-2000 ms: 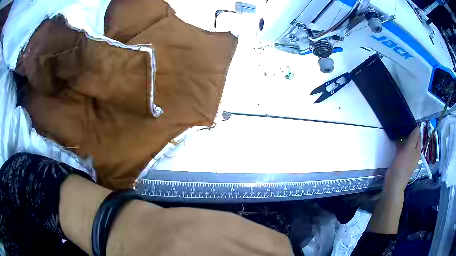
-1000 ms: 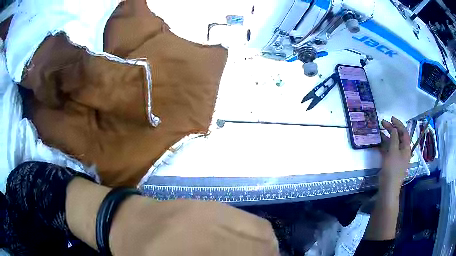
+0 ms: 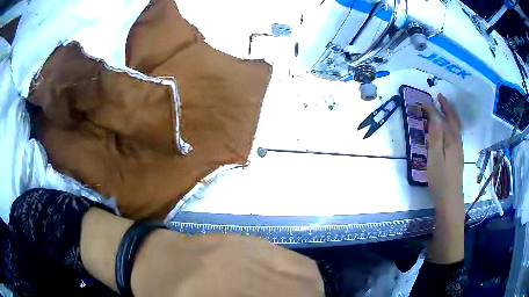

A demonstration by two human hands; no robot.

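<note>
A smartphone with a lit screen lies on the white machine table. My right hand is over its right side, fingers extended over the screen, not gripping it. My left hand is at the bottom centre, back of the hand up, in front of the table edge; its fingers are cut off or hidden. A brown shell fabric panel with white backing lies wrinkled on the table's left part. A narrow white edge strip runs across it. Black thread snips lie left of the phone.
The white and blue JACK sewing machine stands at the back right. A ruler strip runs along the front edge. Small scraps lie near the machine. Red-handled things are at the far right edge. White material is below the table.
The phone's screen was dark two seconds ago and is now lit, and the phone sits more upright in view. My right hand has moved from its lower end up over the screen.
</note>
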